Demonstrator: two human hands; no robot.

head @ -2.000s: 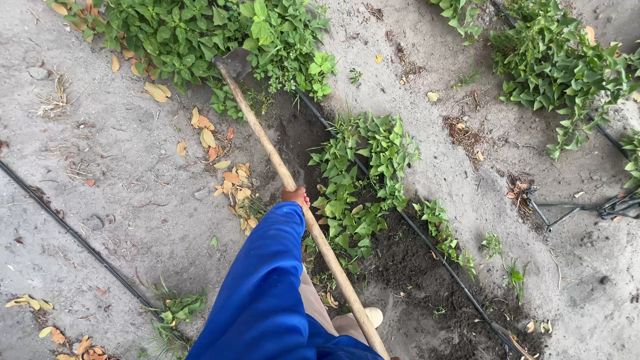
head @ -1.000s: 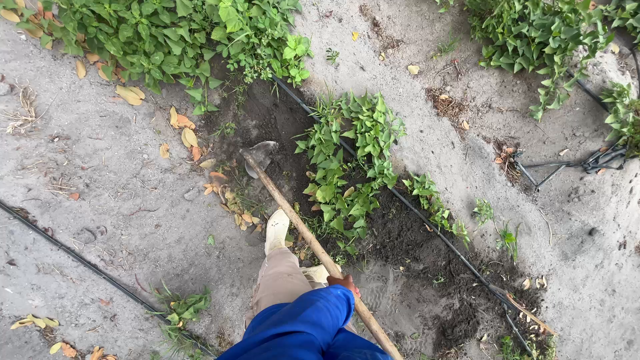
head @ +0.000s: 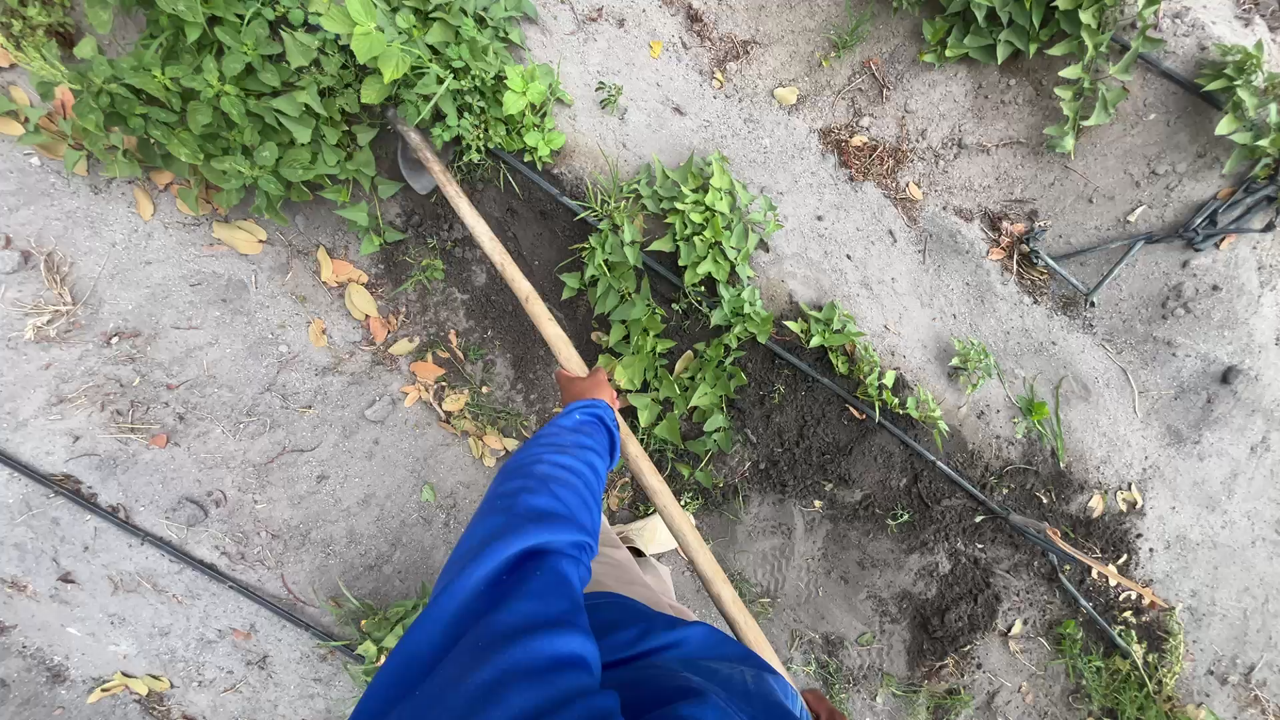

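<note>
My left hand (head: 588, 388), at the end of a blue sleeve, is closed around the middle of a long wooden hoe handle (head: 660, 490). The handle slants from upper left to lower right. Its metal blade (head: 414, 168) is at the edge of dense green leafy plants (head: 230, 100), partly hidden by leaves and the handle. At the bottom edge, my right hand (head: 822, 704) is around the handle's lower end, mostly cut off by the frame and the blue clothing. Dark loosened soil (head: 520, 235) lies beside the handle.
A black drip line (head: 900, 435) runs diagonally through low leafy plants (head: 700, 230) right of the handle. Another black line (head: 170, 550) crosses the sand at lower left. A shoe (head: 648, 533) shows beneath me. Tangled black tubing (head: 1215, 220) lies at right, dry leaves (head: 425, 370) at left.
The hoe blade was at the leafy plants, then on bare soil nearer my feet, and is now back at the plants. My left hand has moved forward and left since the last earlier frame.
</note>
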